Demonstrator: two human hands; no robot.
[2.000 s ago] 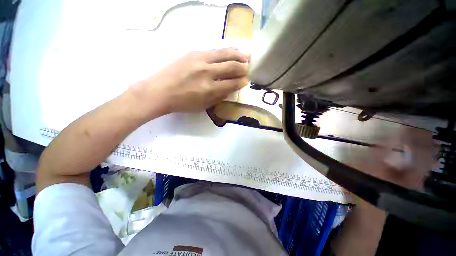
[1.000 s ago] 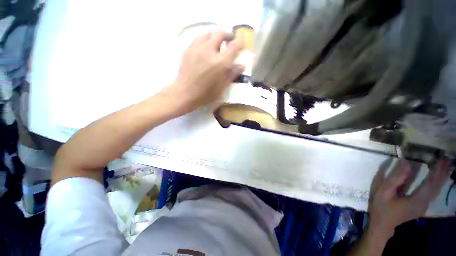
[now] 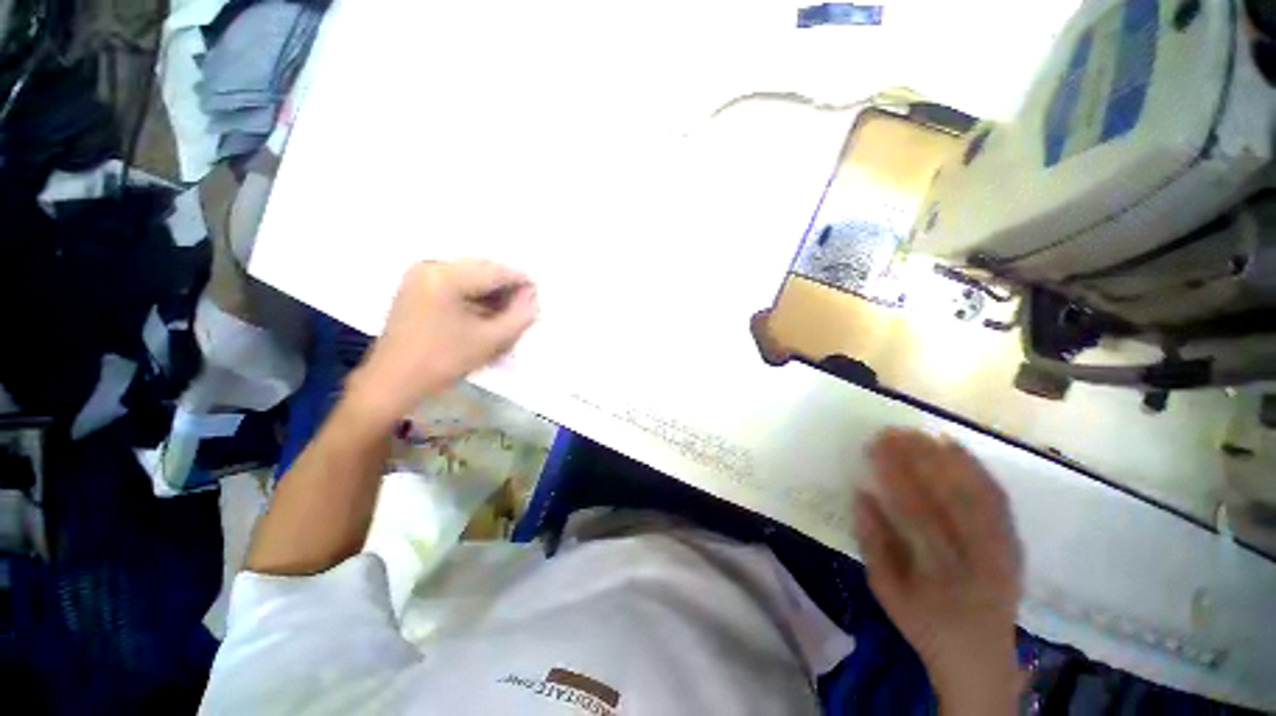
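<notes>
My left hand [image 3: 455,329] is over the table's front left part, with its fingers curled and pinched. A dark spot shows between thumb and fingers; I cannot tell if it is a label or shadow. Any white cloth there blends into the table. My right hand [image 3: 940,539] is blurred over the ruler edge below the machine bed; whether it holds anything cannot be told. The cream sewing machine head [image 3: 1119,154] stands at the right. The shiny needle plate [image 3: 851,255] and tan bed area [image 3: 826,319] show beside it.
The white table [image 3: 588,182] has a printed ruler along its front edge. A small dark blue strip [image 3: 840,14] lies at its far side. A thin cord [image 3: 784,101] runs to the bed. Heaps of cloth [image 3: 259,70] are at the left, and blue crates lie below the table.
The view has swung, so the machine sits farther right and the needle plate is uncovered. My left hand has moved away from the needle area; my right hand has left the machine's right end.
</notes>
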